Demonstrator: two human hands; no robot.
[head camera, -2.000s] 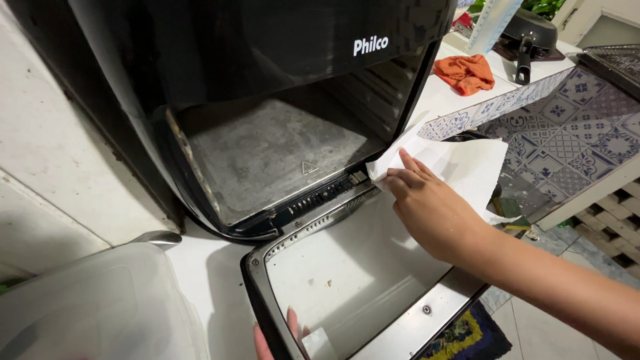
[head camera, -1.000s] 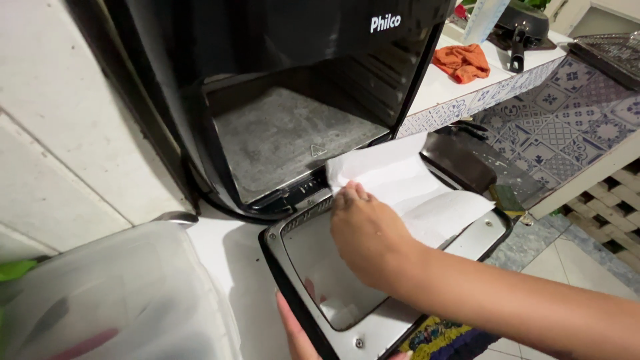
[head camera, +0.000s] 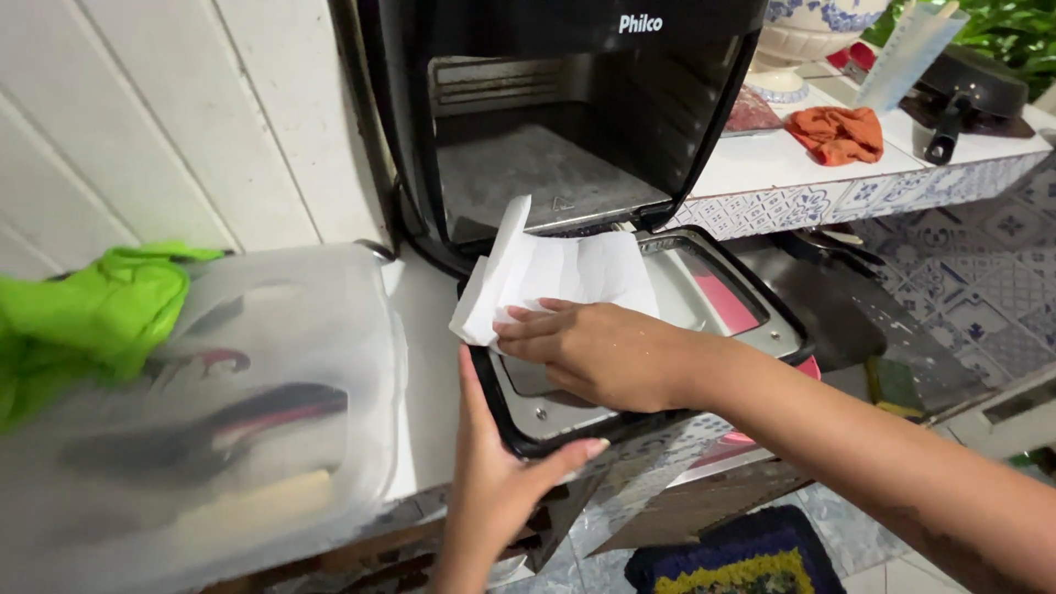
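Note:
A black Philco air fryer oven (head camera: 577, 157) stands with its glass door (head camera: 681, 285) folded down. White paper towel (head camera: 577, 268) lies over the left part of the door's inner face, its left edge folded up. My right hand (head camera: 598, 351) presses flat on the paper, fingers pointing left. My left hand (head camera: 503, 470) supports the door's lower left corner, thumb along the front edge and fingers at the left side, partly hidden beneath. The oven's cavity shows a dull metal floor.
At left is a translucent plastic bin (head camera: 272, 396) with a green cloth (head camera: 99, 313) on it. An orange cloth (head camera: 837, 134), a black frying pan (head camera: 973, 82) and a measuring cup (head camera: 907, 54) are on the tiled counter. A sponge (head camera: 893, 384) rests by the sink; a rug (head camera: 734, 557) lies below.
My right hand has moved with the paper from the door's hinge side at the right to its left part. My left hand's thumb now shows at the front edge. The view has shifted.

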